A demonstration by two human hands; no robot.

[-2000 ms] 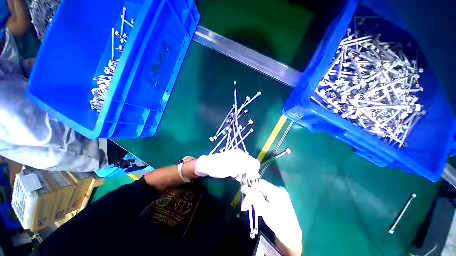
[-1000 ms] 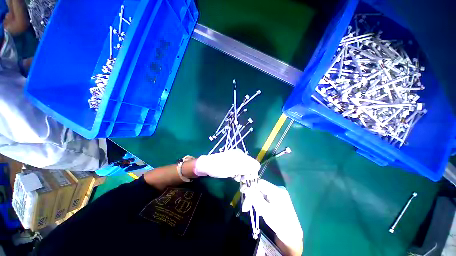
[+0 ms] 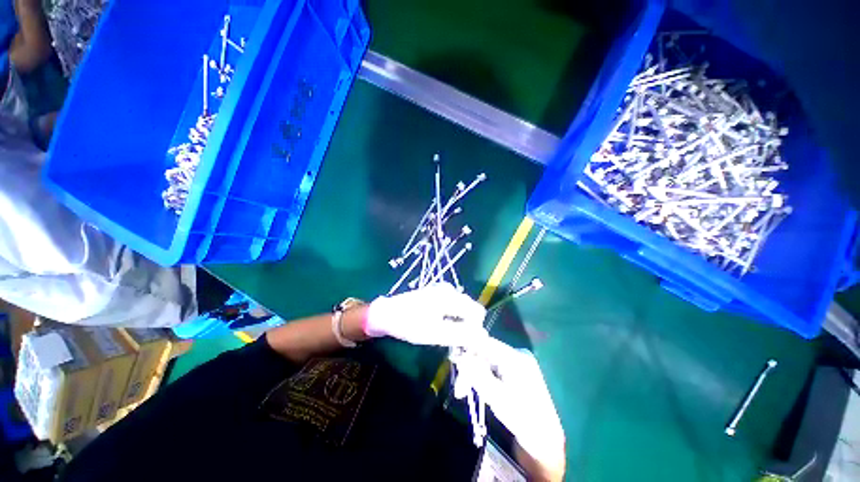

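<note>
My left hand (image 3: 424, 314), in a white glove, meets my right hand (image 3: 512, 381), also gloved, at the bottom centre. My right hand is closed on a bunch of thin white cable assemblies (image 3: 477, 414), whose ends hang below the glove. The fingers of my left hand are at the top of this bunch; what they grip is hidden. A loose pile of cable assemblies (image 3: 434, 240) lies crossed on the green mat (image 3: 603, 339) just beyond my left hand. One cable with a white end (image 3: 536, 284) sticks out right of my hands.
A blue bin (image 3: 292, 141) with some cables stands at upper left. Another blue bin (image 3: 618, 240) heaped with cables (image 3: 698, 160) stands at upper right. A metal rail (image 3: 462, 105) runs between them. A lone cable (image 3: 752, 397) lies at far right. A person's sleeve and cartons (image 3: 90, 377) are at left.
The view has shifted slightly. My left fingers have moved a little over the top of the bunch, and my right hand has turned slightly. Pile and bins look the same.
</note>
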